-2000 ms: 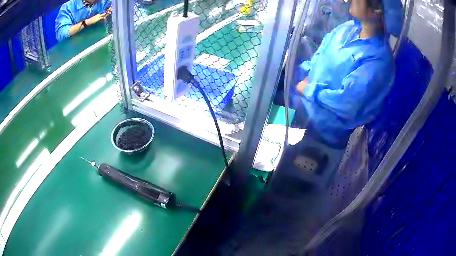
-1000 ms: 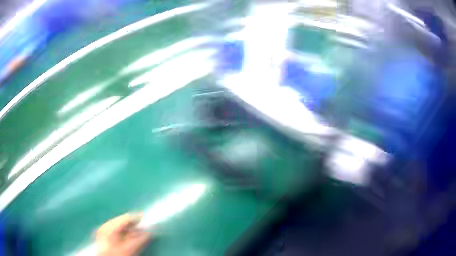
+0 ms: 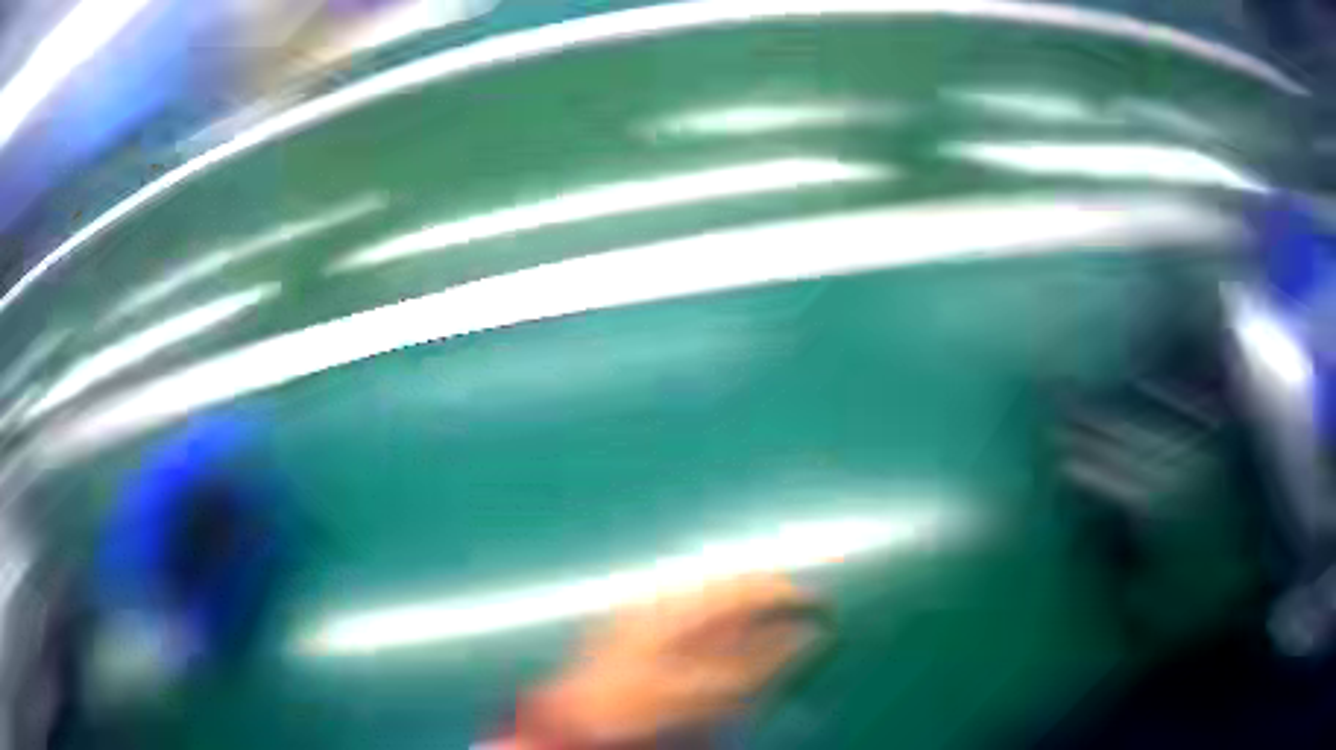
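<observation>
The frame is strongly blurred. One hand, which looks like my left hand, reaches in from the bottom edge over the green bench top. Its wrist is cut off at the lower left and its fingers point right. Whether it holds anything cannot be told. A blurred dark shape, perhaps the screwdriver and bowl, lies to its right on the bench. My right hand is not in view.
A blue parts bin with a dark middle stands at the left end of the bench. The curved green conveyor belt with white edge strips runs behind. A blurred whitish frame post stands at the right.
The view has swung left, so the frame and dark items have shifted right and the blue bin has appeared. The hand, absent at first, now shows farther right in the picture.
</observation>
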